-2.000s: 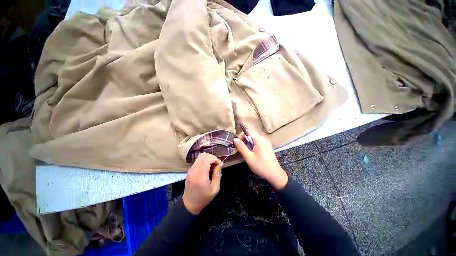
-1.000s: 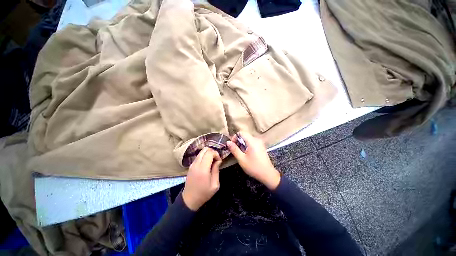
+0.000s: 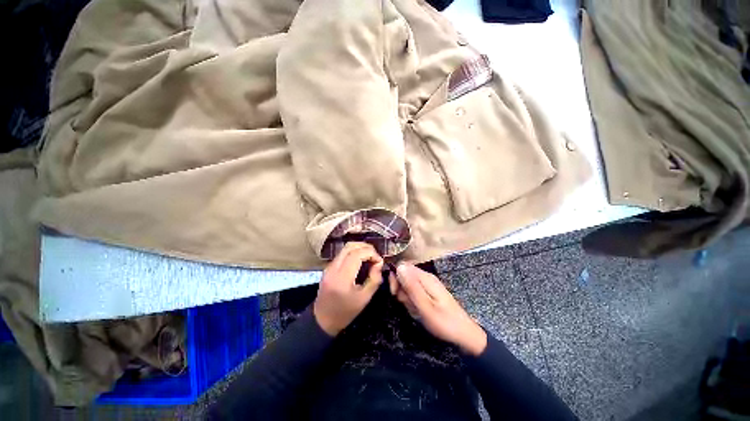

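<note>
A khaki jacket (image 3: 189, 156) lies spread on the white tabletop. Its sleeve (image 3: 341, 123) points toward me, and the open cuff (image 3: 317, 230) shows plaid lining (image 3: 370, 224) at the table's front edge. My left hand (image 3: 349, 288) pinches the near edge of the cuff between fingers and thumb. My right hand (image 3: 432, 304) is just right of it, fingers curled around a small dark tool whose tip shows near the cuff edge. Most of the tool is hidden in the hand. Any thread is too fine to make out.
Another khaki jacket (image 3: 650, 123) lies at the right and hangs over the table edge. More khaki cloth (image 3: 99, 353) hangs at lower left by a blue crate (image 3: 222, 341). A dark item (image 3: 516, 10) lies at the far side. Grey speckled floor (image 3: 543, 304) shows at right.
The view has shifted, so the jacket sits further right. My right hand has drawn back from the cuff's right side to below its near edge. My left hand stays at the cuff.
</note>
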